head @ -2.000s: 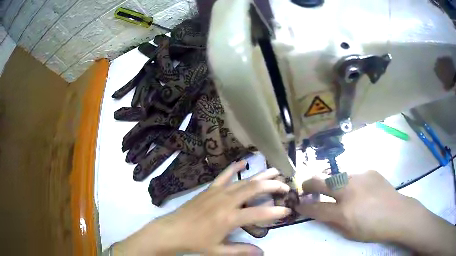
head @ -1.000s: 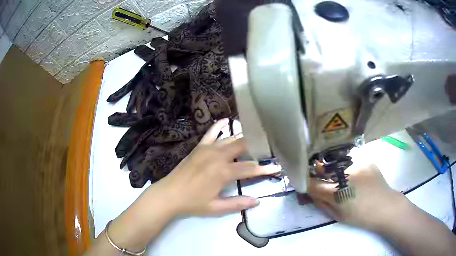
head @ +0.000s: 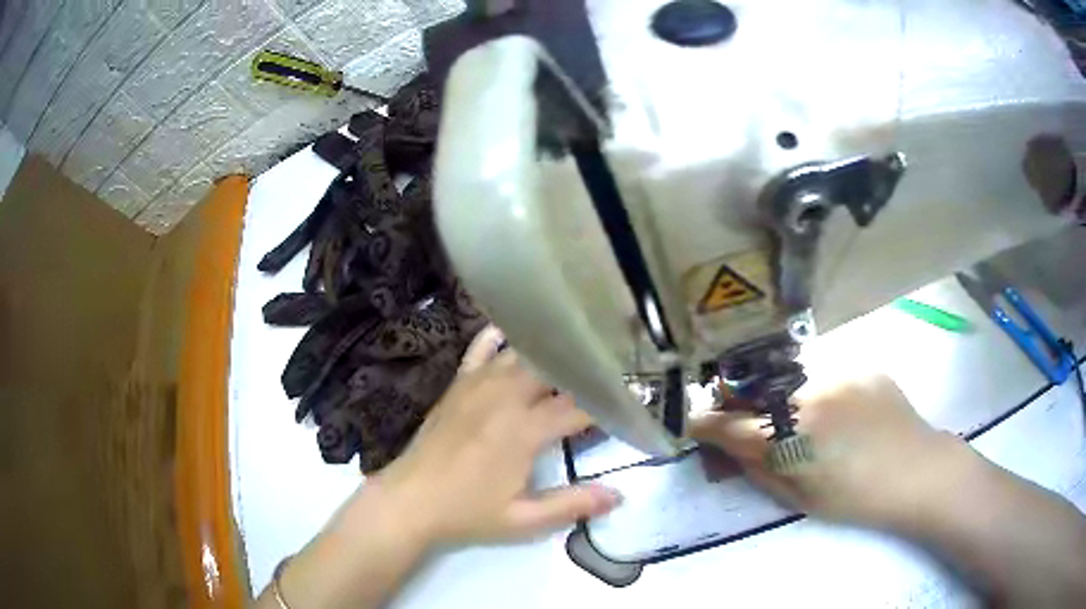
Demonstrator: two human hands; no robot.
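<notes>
The cream-white sewing machine head stands over the needle area, which it partly hides. A small bit of dark fabric shows by the fingertips of my right hand, close to the needle; the grip itself is hidden. My left hand lies left of the needle with its fingers apart, its fingertips partly behind the machine head. Nothing shows in it. A heap of dark patterned sewn pieces lies behind and left of my left hand.
A yellow-black screwdriver lies by the white brick-pattern wall. A green tool and blue-handled snips lie right of the needle. The table's orange edge runs down the left.
The patterned piece held under both hands two seconds ago no longer shows there. My left hand has opened and moved left. My right hand stays by the needle. The camera view has shifted.
</notes>
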